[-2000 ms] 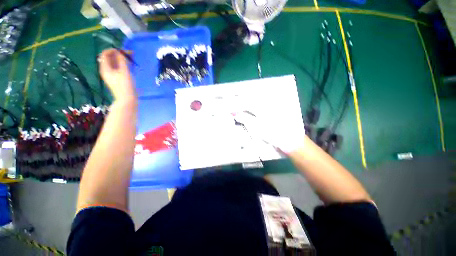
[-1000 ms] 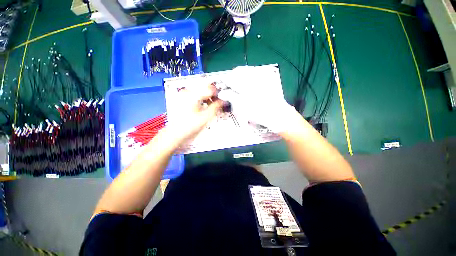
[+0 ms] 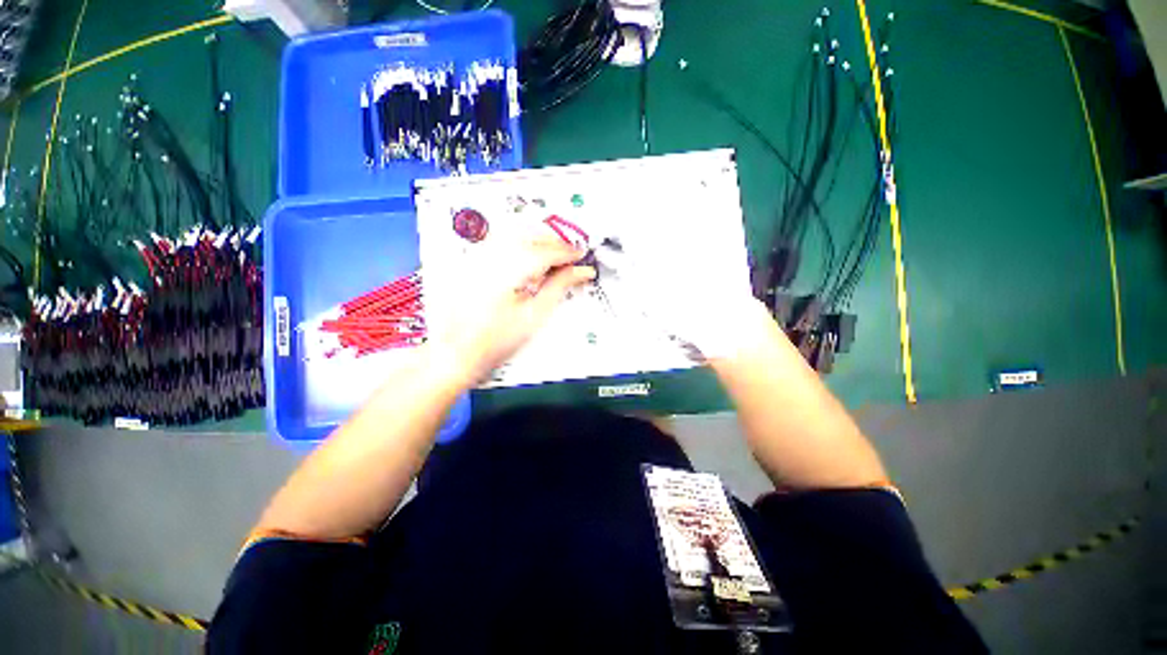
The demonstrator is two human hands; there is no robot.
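Observation:
The white assembly board point(image 3: 512, 365) lies in front of me. My left hand point(image 3: 518, 288), bare, is over its middle, its fingertips closed at a small dark connector piece point(image 3: 607, 260). A short red lead wire point(image 3: 563, 229) loops up at these fingertips. My right hand point(image 3: 685, 288) is over the right half of the board; it is pale against the white, so its outline and fingers are washed out and its hold cannot be made out. Red leads point(image 3: 374, 316) lie in the near blue bin point(image 3: 294, 410). Short black leads point(image 3: 439, 118) lie in the far blue bin point(image 3: 320, 115).
Harness assemblies point(image 3: 141, 339) stand in a dense row at the left bench edge. Black cables with dark housings point(image 3: 819, 326) lie right of the board. Coiled black cable point(image 3: 563, 58) and the fan's base point(image 3: 635, 32) are behind it. A badge point(image 3: 710, 544) hangs at my chest.
My left hand has come from the far blue bin to the board's middle, and the red loop now shows at its fingertips. The view has shifted, with bins and board higher in the picture.

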